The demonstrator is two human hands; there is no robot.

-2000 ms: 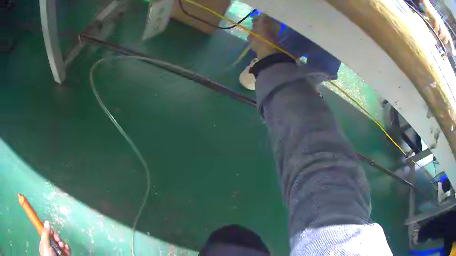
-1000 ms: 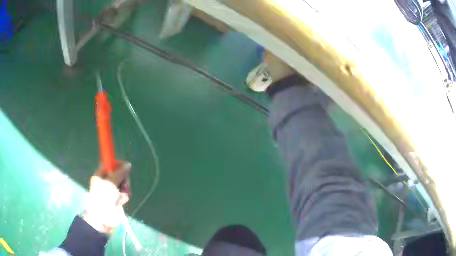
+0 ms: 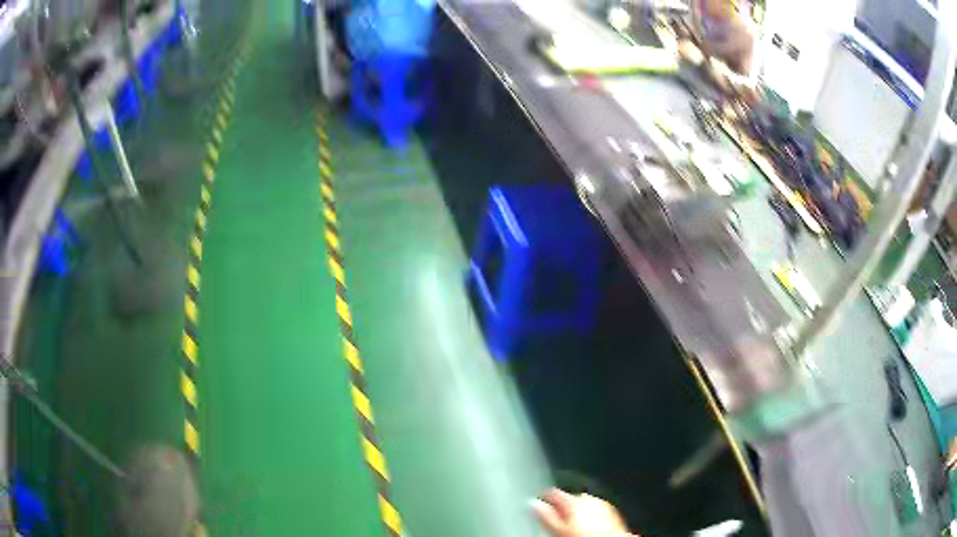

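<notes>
A bare hand, seemingly my left hand [image 3: 582,514], shows at the bottom edge, right of centre. It is small, blurred and cut off, and I cannot tell whether it holds anything. A small whitish piece [image 3: 719,528] lies to its right at the frame's edge. A blurred grey sleeve-like shape reaches over the long bench [image 3: 672,267] at the lower right, seemingly my right arm. Its hand [image 3: 758,372] is too smeared to read. I cannot make out the orange tool.
A blue plastic stool [image 3: 509,273] stands under the bench edge. Another blue stool [image 3: 394,94] stands farther up, with a light-blue shape on it. Yellow-black tape [image 3: 343,304] marks the green floor. A curved bench edge [image 3: 32,220] runs along the left. A person's arm [image 3: 726,37] shows beyond the bench.
The view has swung from the floor under a bench to a taped aisle and long bench. The orange tool and the loose clear hose are no longer visible.
</notes>
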